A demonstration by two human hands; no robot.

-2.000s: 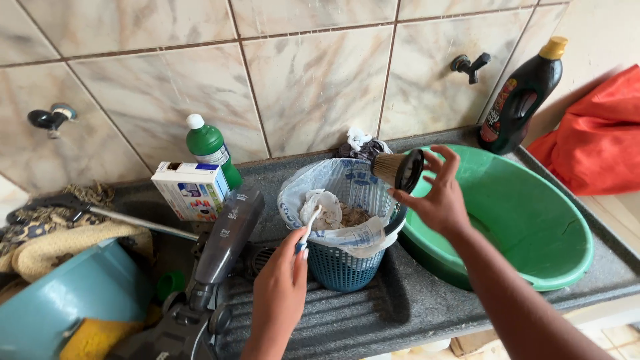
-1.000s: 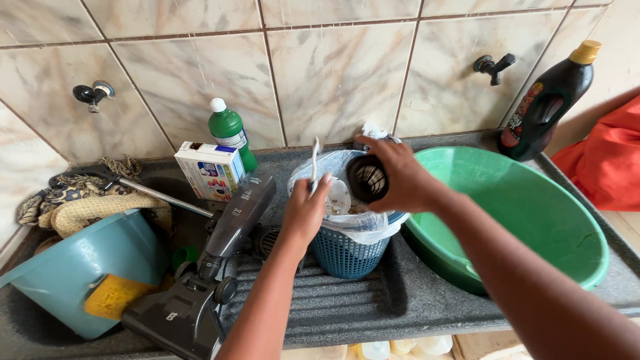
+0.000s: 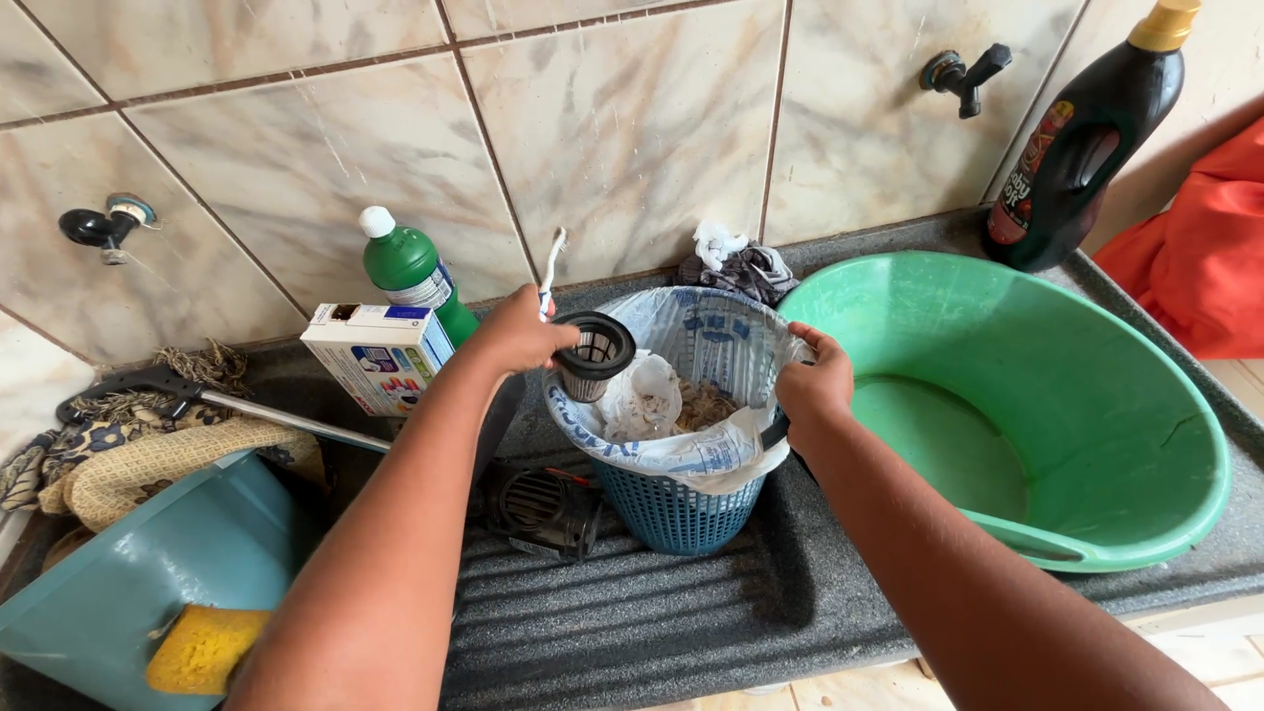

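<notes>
My left hand [image 3: 523, 331] holds a black-rimmed pleated vacuum filter [image 3: 594, 357] and a white toothbrush [image 3: 553, 272], its bristled end pointing up. The filter is over the left rim of a blue perforated plastic basket [image 3: 681, 509], its opening tilted toward me. A white plastic bag [image 3: 632, 452] with blue print lines the basket; inside lie a whitish cup-like piece [image 3: 647, 395] and clumps of dusty debris [image 3: 703, 405]. My right hand [image 3: 818, 380] grips the basket's right rim, where a dark part shows just below the fingers; I cannot tell what it is.
A green oval basin [image 3: 1086, 444] stands right of the basket, a black bottle [image 3: 1096, 148] behind it. Left are a green bottle [image 3: 410, 267], a box [image 3: 380, 355], a black vacuum part [image 3: 538, 509] and a blue-grey basin [image 3: 188, 553] with a yellow sponge [image 3: 207, 647]. Taps stick out above.
The filter has passed from my right hand to my left, which still holds the toothbrush. My right hand has moved onto the basket's right rim.
</notes>
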